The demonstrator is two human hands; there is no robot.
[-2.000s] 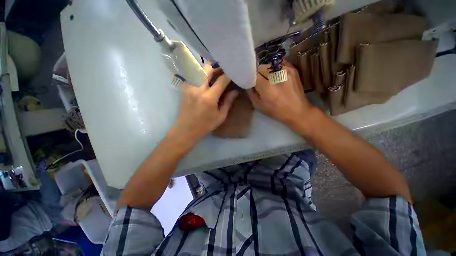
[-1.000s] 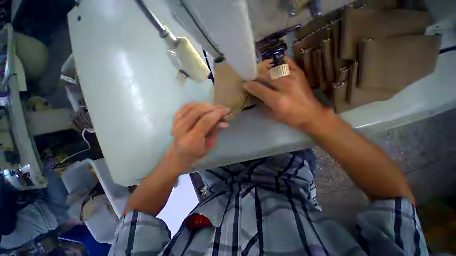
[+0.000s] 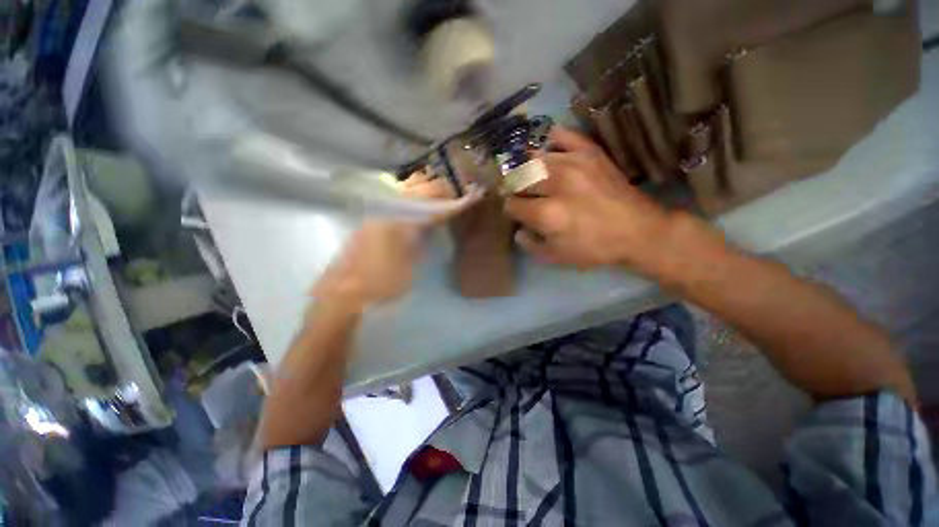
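A small brown cut piece [image 3: 485,252] lies under the needle area of the white sewing machine [image 3: 340,51], its lower end hanging toward the table's front edge. My left hand [image 3: 376,252] is blurred at the left of the piece, its fingers reaching behind the machine head; whether they hold the cloth is hidden. My right hand [image 3: 587,206] is at the right of the piece, fingers bent beside the cream ribbed knob [image 3: 524,176]; its fingertips are partly hidden by the knob and metal parts.
A stack of brown cut pieces [image 3: 813,98] lies right of the needle. The pale table edge [image 3: 803,232] runs along my plaid shirt. A white board [image 3: 396,427] is below the table. A cluttered neighbouring station [image 3: 124,340] is at the left, blurred.
The view has turned and blurred, and the machine head looks lower and farther left. My left hand has moved from the piece's lower edge up to the needle area. The piece's lower end is now free.
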